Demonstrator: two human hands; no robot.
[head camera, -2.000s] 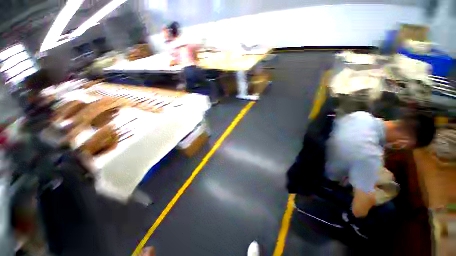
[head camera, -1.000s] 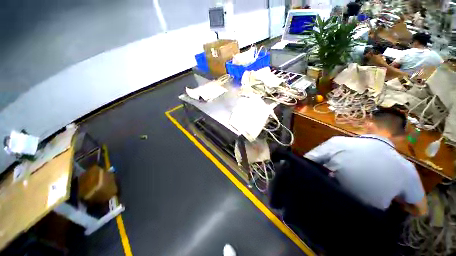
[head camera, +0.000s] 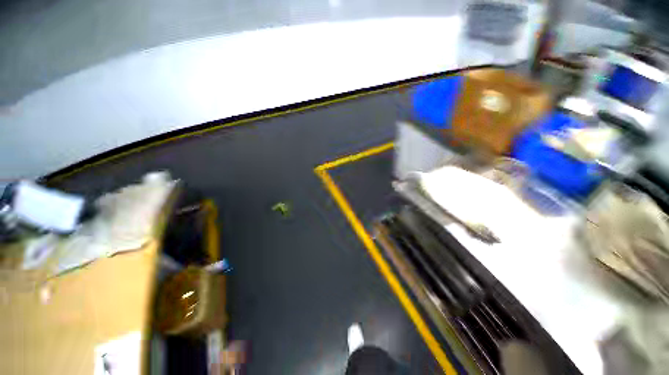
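Observation:
My left hand (head camera: 233, 355) shows as a small, blurred skin-toned patch at the bottom edge; its fingers and anything in it cannot be made out. My right hand is not recognisable in the picture. A blurred brownish shape (head camera: 521, 360) at the lower right cannot be identified. Beige tote bags (head camera: 632, 233) lie on a bright metal bench (head camera: 546, 271) at my right. Another pale bag piece (head camera: 458, 192) lies near its far end.
A yellow-lined aisle (head camera: 293, 286) runs ahead past a green scrap (head camera: 281, 209). A tan table (head camera: 81, 304) is at left, with an open carton (head camera: 192, 300) beside it. A brown box (head camera: 499, 106) and blue crate (head camera: 561, 157) stand beyond the bench. A white wall (head camera: 257, 73) closes the far side.
The view has moved forward along the aisle and turned left. The bench, box and crate are nearer; the seated person and the plant have left the picture. The left hand patch shows at the bottom.

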